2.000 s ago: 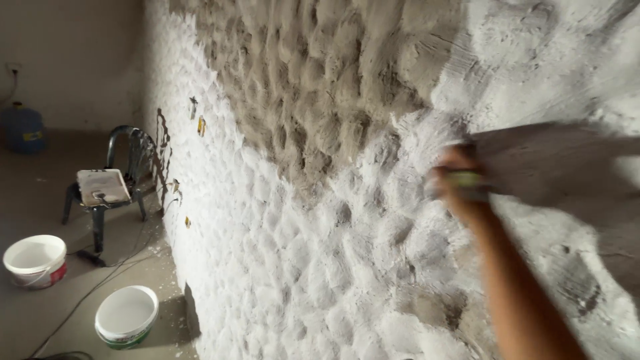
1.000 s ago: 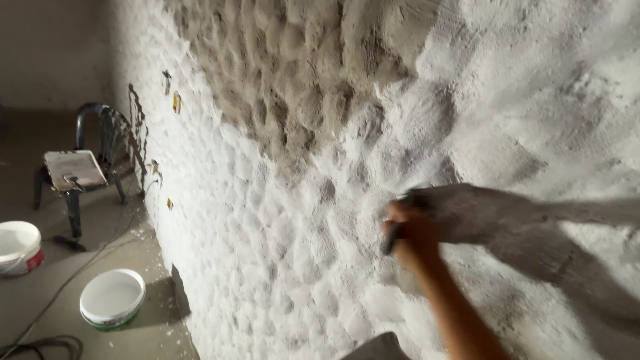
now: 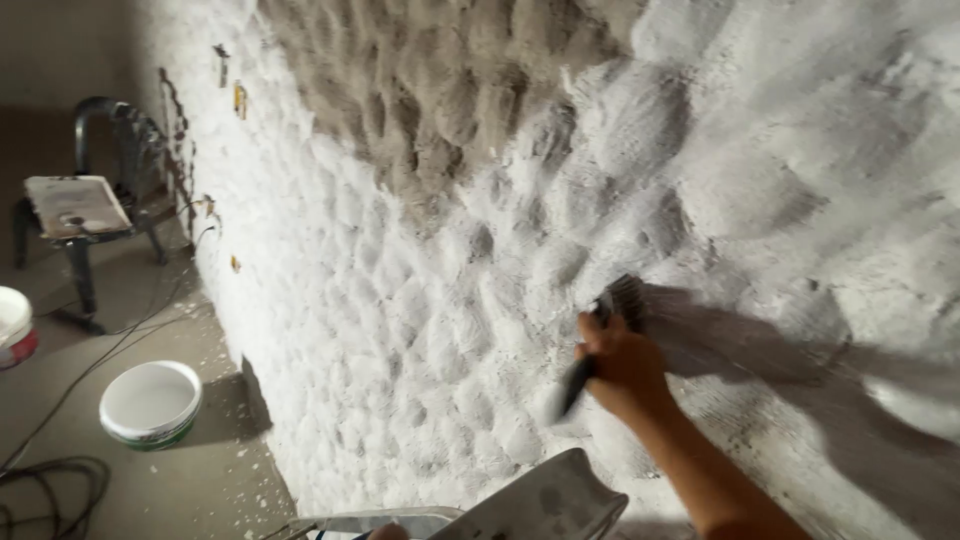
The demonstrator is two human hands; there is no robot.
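My right hand (image 3: 626, 367) grips a paintbrush (image 3: 576, 386) by its black handle, its dark bristles against the white part of a lumpy plastered wall (image 3: 420, 330). Higher up, a patch of the wall (image 3: 442, 97) is bare grey-brown, narrowing downward to a point. At the bottom edge, a fingertip of my left hand (image 3: 388, 532) shows beside a grey paint-smeared tray or trough-like container (image 3: 536, 502); most of that hand is out of frame, and its hold cannot be made out. The rim of another container (image 3: 382, 517) shows behind it.
On the floor at left stand a white bucket with a green base (image 3: 154, 405) and a white and red bucket (image 3: 15, 330). A black chair (image 3: 82, 255) holds a paint-stained tray (image 3: 79, 206). Cables (image 3: 56, 469) lie on the floor; yellow electrical boxes (image 3: 239, 100) sit in the wall.
My right hand with the brush has moved down the wall from where it was two seconds ago. The grey container has come into view at the bottom. The view has shifted.
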